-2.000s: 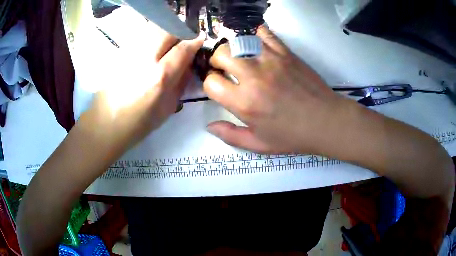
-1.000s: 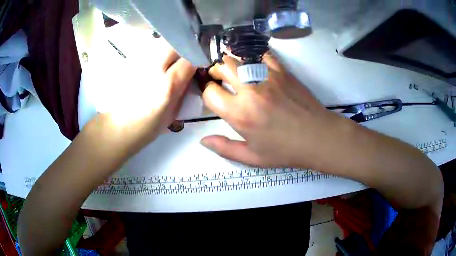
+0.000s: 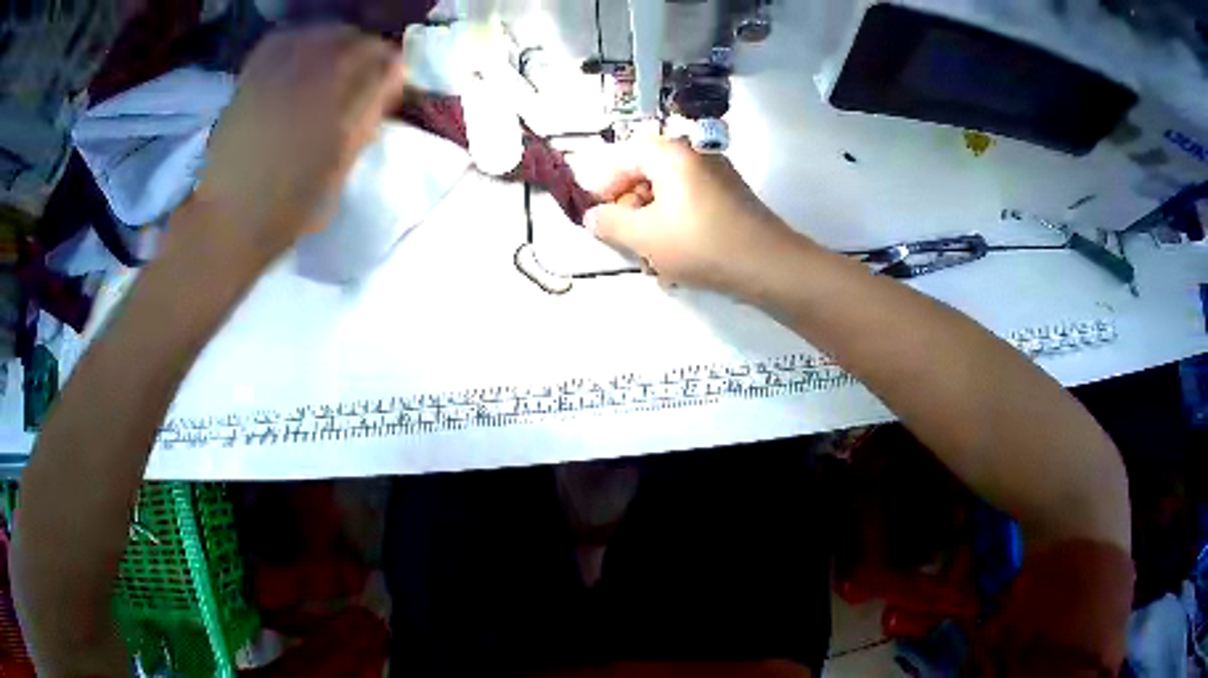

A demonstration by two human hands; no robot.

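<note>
A maroon fabric strip [image 3: 547,168] runs slantwise between my hands, left of the needle area of the white sewing machine [image 3: 629,99]. My right hand [image 3: 676,205] pinches its lower right end, just in front of the presser area. My left hand [image 3: 311,119] is raised at the upper left and blurred, closed at the strip's upper left end. Pale fabric [image 3: 391,199] hangs below and right of my left hand. Glare hides part of the cloth at its middle.
Thread snips [image 3: 934,254] lie right of my right wrist on a dark cord. A dark screen [image 3: 980,80] is at the upper right. A printed ruler [image 3: 530,397] runs along the front edge. Maroon and pale cloth is heaped at left; a green basket [image 3: 179,570] stands below.
Both hands have come away from the needle area: my left hand up and left, my right hand slightly right. The maroon strip is now stretched out between them. The view has shifted.
</note>
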